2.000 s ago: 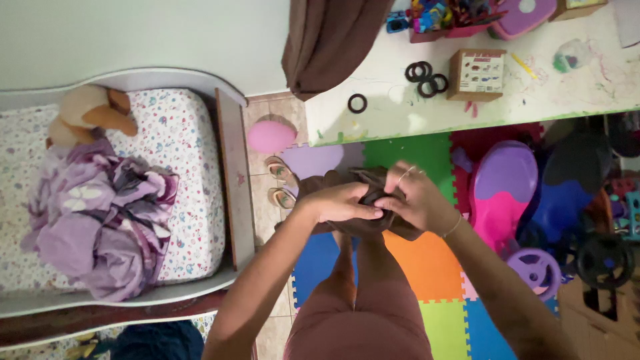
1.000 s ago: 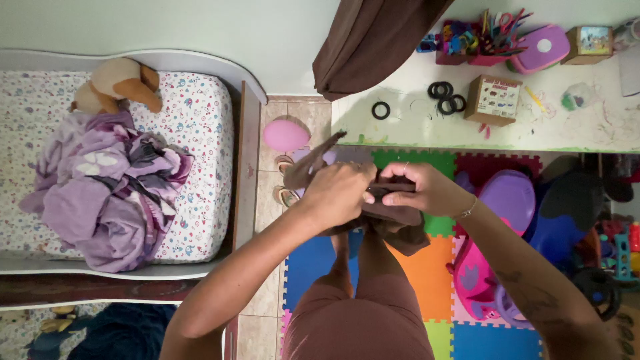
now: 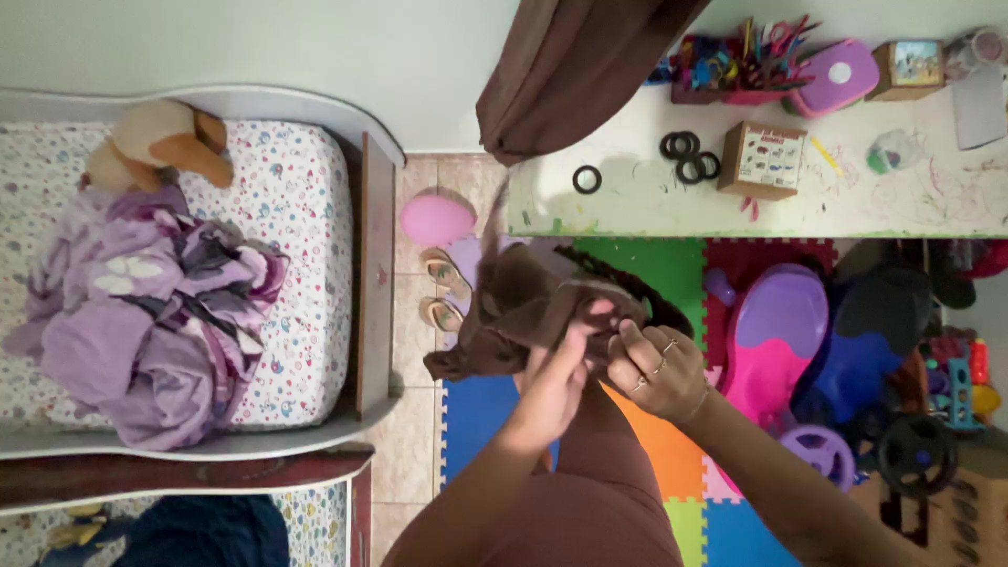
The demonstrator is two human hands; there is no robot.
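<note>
A dark brown cloth (image 3: 528,303), bunched and hanging loosely, is between my two hands at the centre of the view, above the foam mat. My left hand (image 3: 563,378) is against the cloth's near edge with its fingers partly spread; whether it grips the cloth is unclear. My right hand (image 3: 657,366), with rings on its fingers, is closed on the cloth's edge just beside the left fingertips. Part of the cloth blurs upward toward the table corner. Above it hangs a brown curtain (image 3: 583,79), in front of the white table.
The paint-marked table (image 3: 630,213) bears black rings (image 3: 587,179), a small cardboard box (image 3: 761,160) and pencil holders. Left stands a bed (image 3: 376,276) with a purple blanket (image 3: 110,331). Sandals (image 3: 445,272) and a pink balloon (image 3: 437,220) lie on the floor; ride-on toys (image 3: 776,339) stand right.
The brown cloth, compactly bunched two seconds ago, is spread wider to the left and right. My left hand has turned and its fingers have loosened from their earlier closed hold.
</note>
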